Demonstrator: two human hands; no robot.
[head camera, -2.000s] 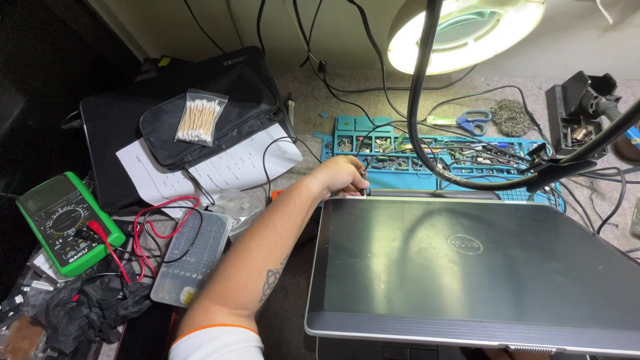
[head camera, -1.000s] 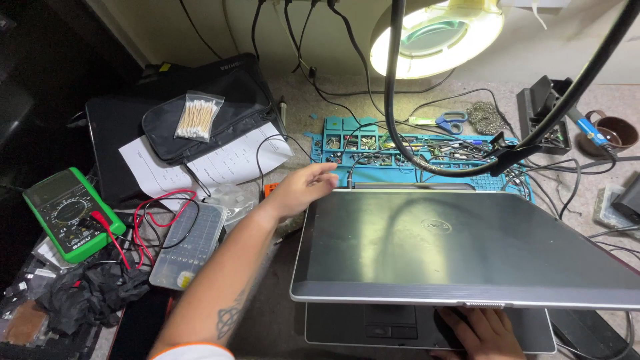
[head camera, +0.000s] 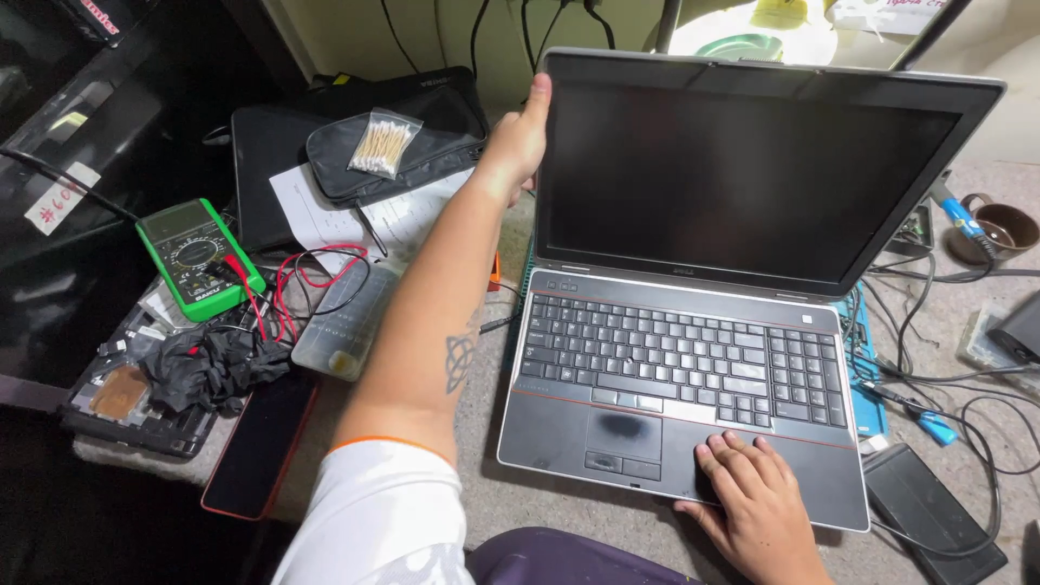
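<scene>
A Dell laptop (head camera: 682, 341) stands unfolded on the grey work surface, its screen (head camera: 731, 179) dark and its lid tilted back. My left hand (head camera: 520, 142) grips the lid's left edge near the upper corner, thumb up along the bezel and the other fingers mostly hidden behind. On the right palm rest and front edge lies my right hand (head camera: 751, 496), fingers spread flat on the palm rest, thumb at the front edge. The touchpad (head camera: 624, 435) has a dark worn patch. Part of a blue repair mat (head camera: 868, 374) shows at the laptop's right side.
Left of my arm are a green multimeter (head camera: 199, 256) with red and black leads, a clear plastic case (head camera: 345, 321), a phone (head camera: 260, 447) and a bag of cotton swabs (head camera: 385, 145) on a black pouch. At right lie cables, a power adapter (head camera: 934, 512) and a brown mug (head camera: 1003, 227).
The laptop's lid has been raised from nearly closed, uncovering screen and keyboard. My left hand has moved from near the hinge side to the lid's left edge. My right hand remains at the palm rest.
</scene>
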